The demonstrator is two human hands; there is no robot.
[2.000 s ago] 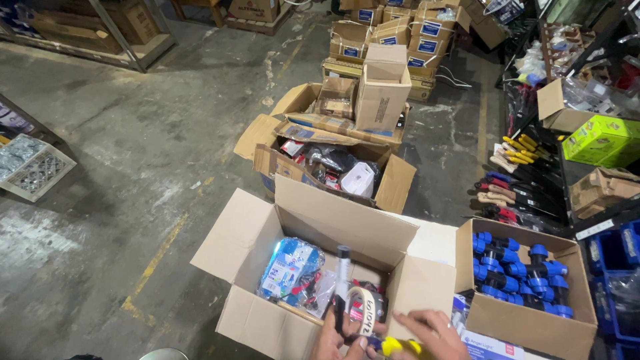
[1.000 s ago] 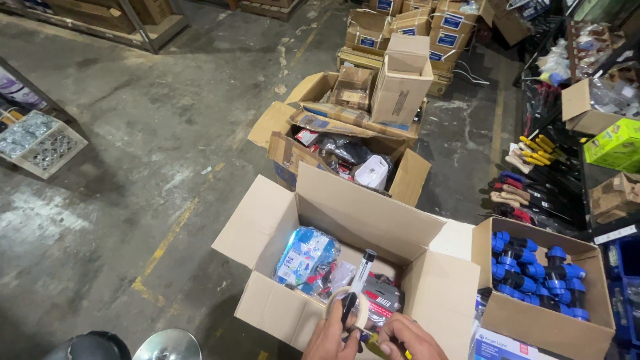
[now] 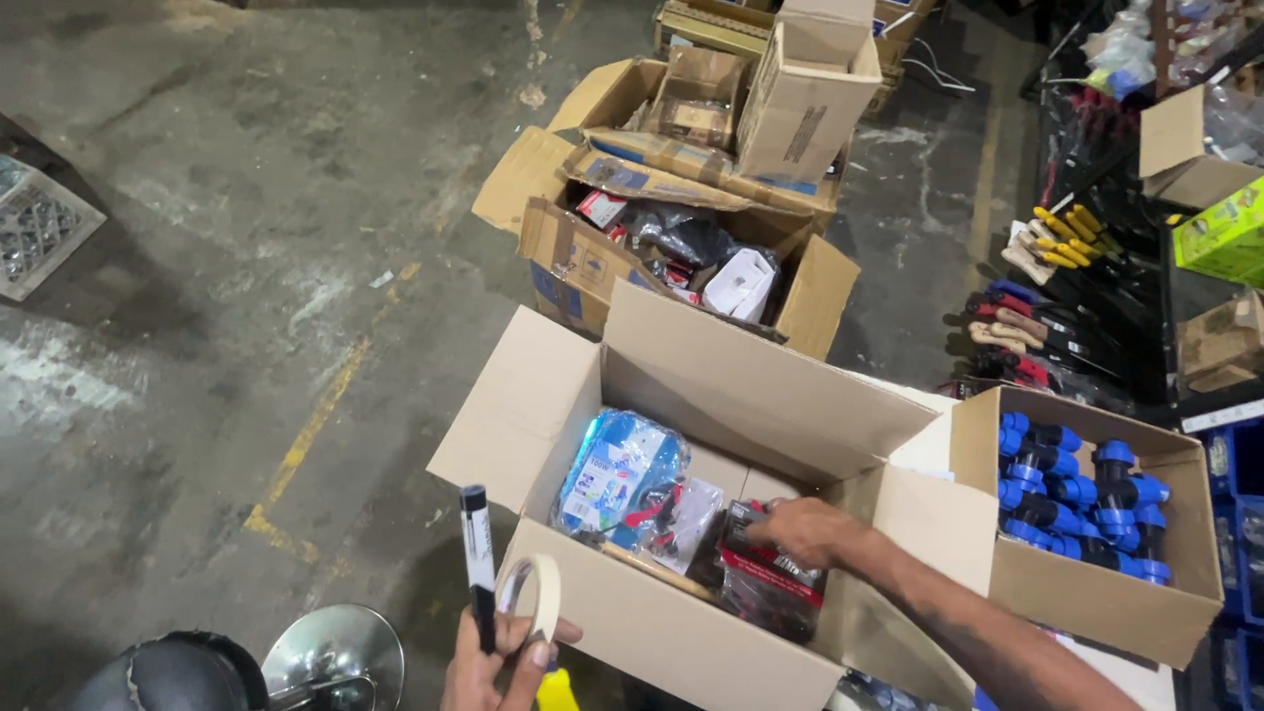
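Observation:
My left hand (image 3: 499,657) holds a black-and-white marker pen (image 3: 478,563) upright and a roll of cream tape (image 3: 541,597), outside the near wall of an open cardboard box (image 3: 681,622). A yellow object (image 3: 556,688) shows just below that hand. My right hand (image 3: 805,533) reaches into the box with its fingers on a black-and-red package (image 3: 770,578); whether it grips the package is unclear. At the box's left side lies a blue plastic-wrapped pack (image 3: 622,469). Beside it are a clear packet with red parts (image 3: 681,518) and a wooden handle (image 3: 657,570).
A carton of blue and black pipe fittings (image 3: 1081,494) stands to the right. Beyond the box is a worn carton of mixed goods (image 3: 583,262). Yellow-handled tools (image 3: 1071,237) hang off the right shelving. A black seat (image 3: 168,671) and round metal base (image 3: 336,657) are at lower left.
My hands were close together over the box; now they are apart, the left one further left with the marker and tape, the right one down on the black-and-red package.

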